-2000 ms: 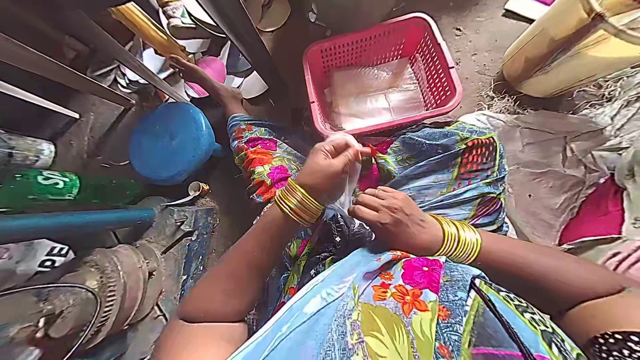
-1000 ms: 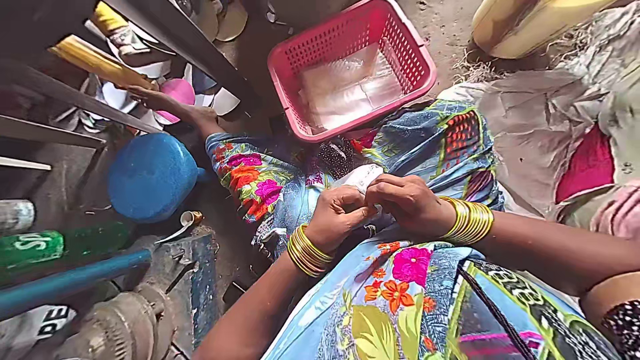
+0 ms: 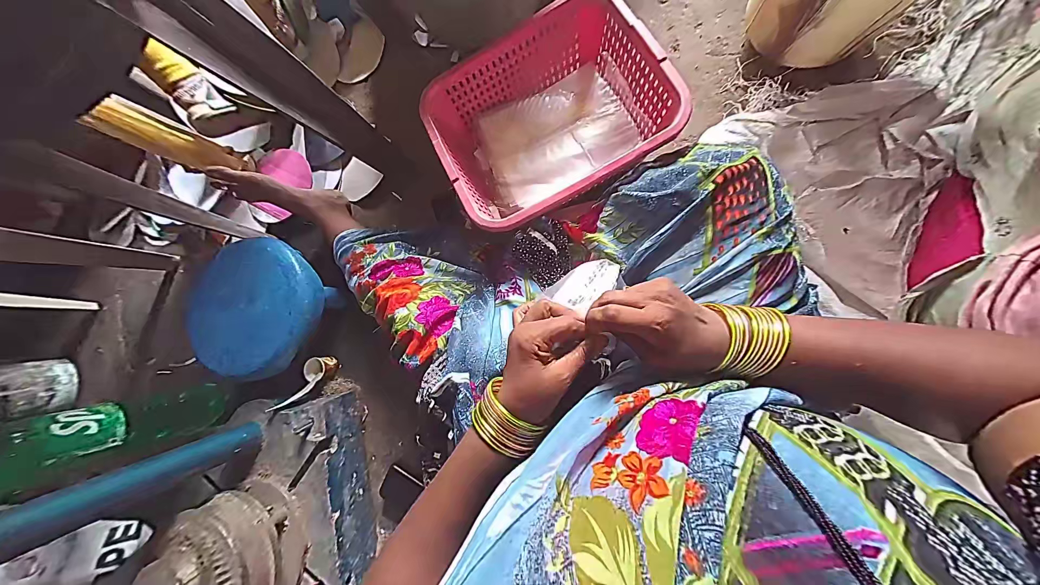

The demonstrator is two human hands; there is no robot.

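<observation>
My left hand [image 3: 543, 357] and my right hand [image 3: 660, 327] meet over my lap, fingertips pinching a small white packet or folded sheet [image 3: 587, 284] that bears dark print. Its lower part is hidden by my fingers, so its exact kind cannot be told. Beyond my lap a pink perforated plastic basket [image 3: 681, 106] rests on the ground, with clear plastic sheets or bags [image 3: 561, 134] lying flat in it. Floral cloth [image 3: 642, 479] covers my legs, and gold-coloured bangles circle both wrists.
A blue round plastic container [image 3: 256, 309] stands at left, beside metal bars and a bare foot [image 3: 276, 191]. Lower left are a green bottle [image 3: 89, 431], a blue metal bar [image 3: 130, 479] and round machine parts [image 3: 236, 536]. Crumpled sacking [image 3: 861, 187] lies at right.
Two seconds ago my hands were apart, with thin whitish material between them; now they are together at the white packet. The view has shifted.
</observation>
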